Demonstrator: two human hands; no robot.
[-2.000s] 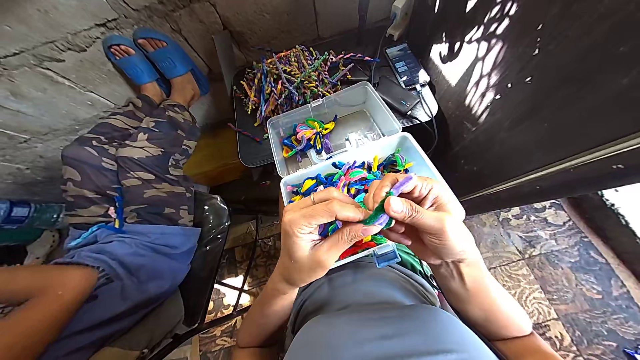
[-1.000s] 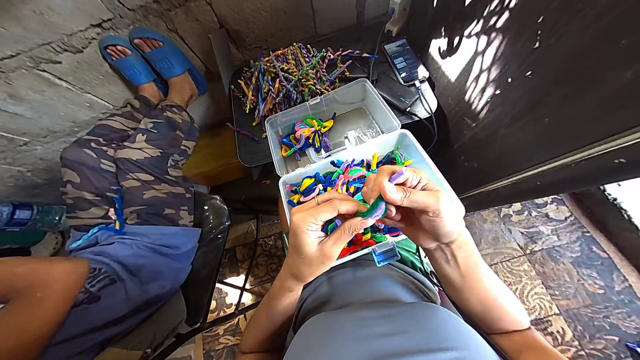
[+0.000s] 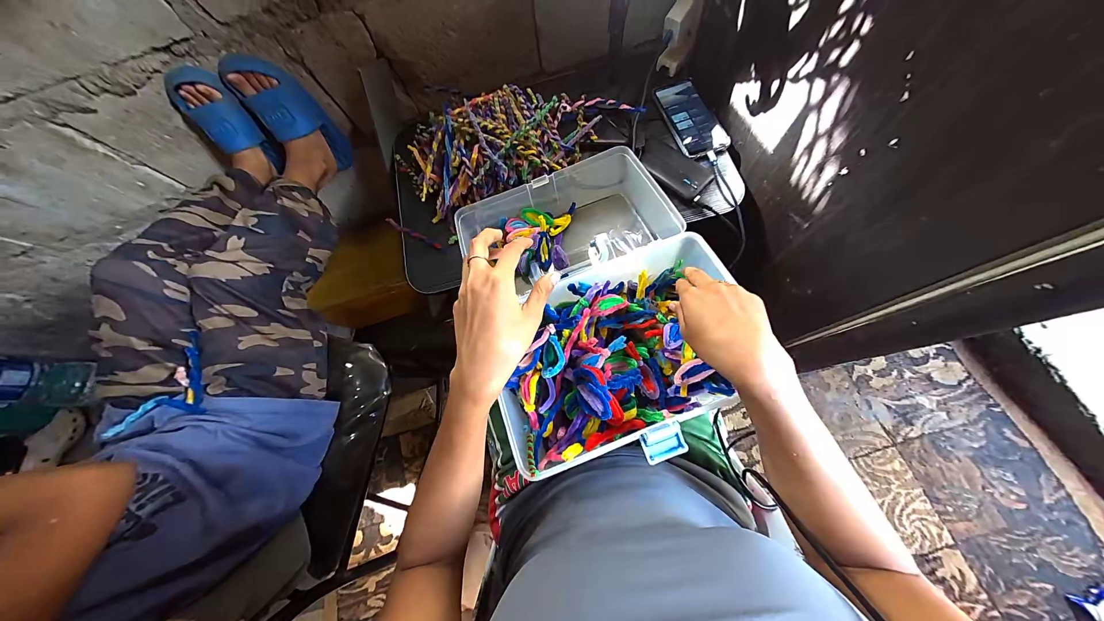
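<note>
An open plastic box (image 3: 523, 435) on my lap is full of colorful bent pipe cleaners (image 3: 604, 371). Its lid (image 3: 660, 203) lies folded back beyond it, with a smaller bunch of looped pipe cleaners (image 3: 552, 226) and some clear plastic pieces (image 3: 617, 245) inside. My left hand (image 3: 493, 315) is at the lid's left part, its fingers at the bunch; whether they grip any of it is hard to tell. My right hand (image 3: 726, 323) reaches over the box's right wall, its fingertips hidden among pipe cleaners at the far right corner.
Behind the lid, twisted pipe cleaners (image 3: 492, 142) are piled on a black surface (image 3: 423, 259). A phone (image 3: 690, 116) with a cable and a dark power bank (image 3: 677, 172) lie to their right. A person in camouflage trousers (image 3: 233, 293) sits at left; a dark panel (image 3: 931, 147) stands at right.
My hands were together over the box, handling a green and purple pipe cleaner. They have moved apart, the left to the bunch in the lid, the right to the box's far right corner.
</note>
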